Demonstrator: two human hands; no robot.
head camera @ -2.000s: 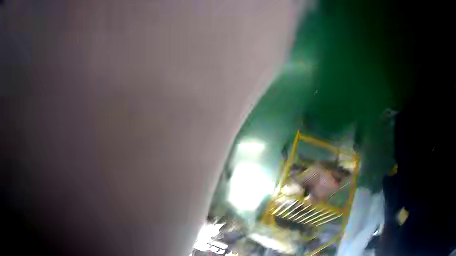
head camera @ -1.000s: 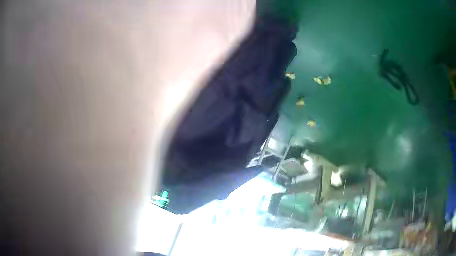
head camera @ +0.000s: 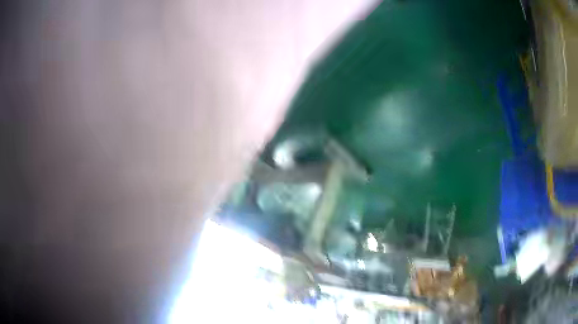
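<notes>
A large pale pinkish blur covers the left half of the view, very close to the lens; I cannot tell if it is skin or cloth. Neither of my hands can be made out. Lower centre is a worktable (head camera: 228, 278) with a glaring white top. At the right edge a deep blue tote bin (head camera: 523, 193) holds white soft pieces (head camera: 535, 253). Above it is a tan board or carton (head camera: 561, 88) with a yellow tube (head camera: 551, 190) beside it.
Glossy green floor (head camera: 405, 126) runs through the middle. A pale table leg frame (head camera: 325, 202) stands beside the white worktable. A heap of brown pieces (head camera: 437, 278) lies at the bottom right, near a pale ladder-like metal frame (head camera: 439, 228). Everything is blurred and tilted.
The view has swung: the dark cloth shape and the dark cord on the floor are gone. The pale leg frame has shifted left. The blue bin and tan board now show at right.
</notes>
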